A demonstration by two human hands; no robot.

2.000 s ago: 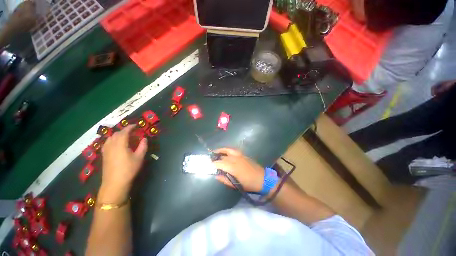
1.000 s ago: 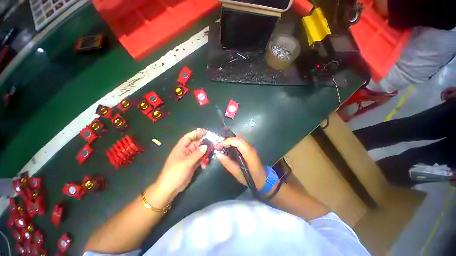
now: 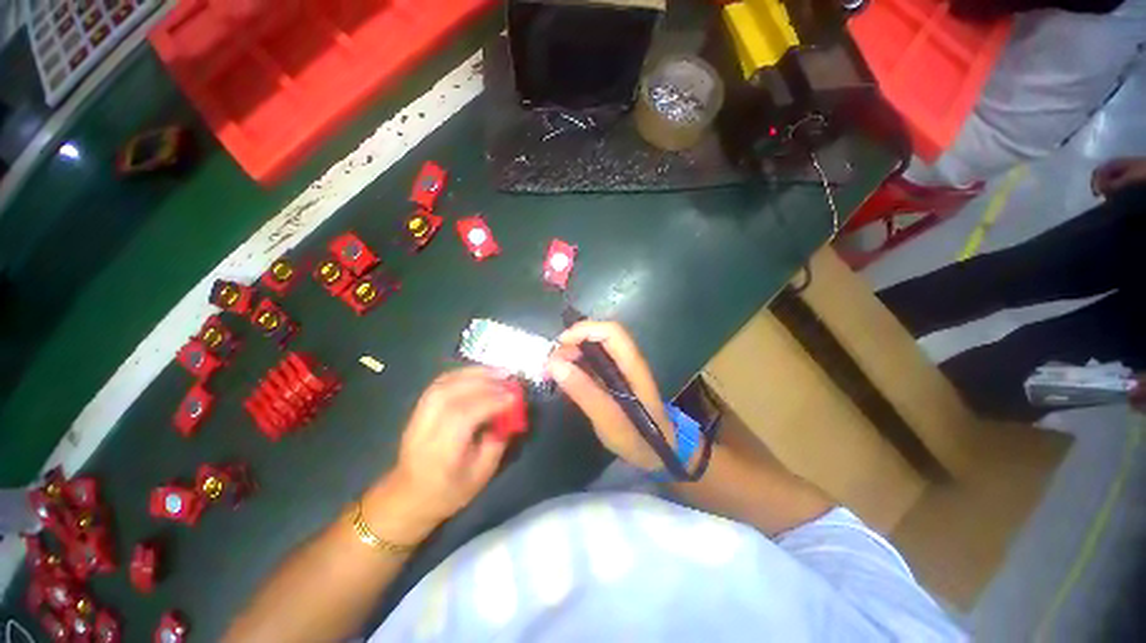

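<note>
My left hand (image 3: 455, 433) holds a red module (image 3: 509, 412) at its fingertips, just below the circuit board; the fingers partly hide it. The circuit board (image 3: 505, 349) is a small rectangle glaring white, with a dark edge. My right hand (image 3: 616, 383) grips the black soldering iron (image 3: 603, 364), its thick cable looping over the wrist. The thumb and fingertips of that hand touch the board's right end. The iron's front end points up, close below a pink-red piece with a white centre (image 3: 559, 263). Another such piece (image 3: 478, 237) lies to the left.
Stacked red modules (image 3: 292, 394) and loose ones (image 3: 268, 319) lie left. A small pale strip (image 3: 372, 364) lies between. Behind are a dark mat (image 3: 566, 161), round tub (image 3: 679, 103) and yellow-topped black box (image 3: 760, 35). A red tray (image 3: 314, 75) is far left, a cardboard box (image 3: 804, 389) right.
My left hand came from the loose modules to the board, then drew back down-left with the red module. The board's face shows again. My right hand has kept the iron.
</note>
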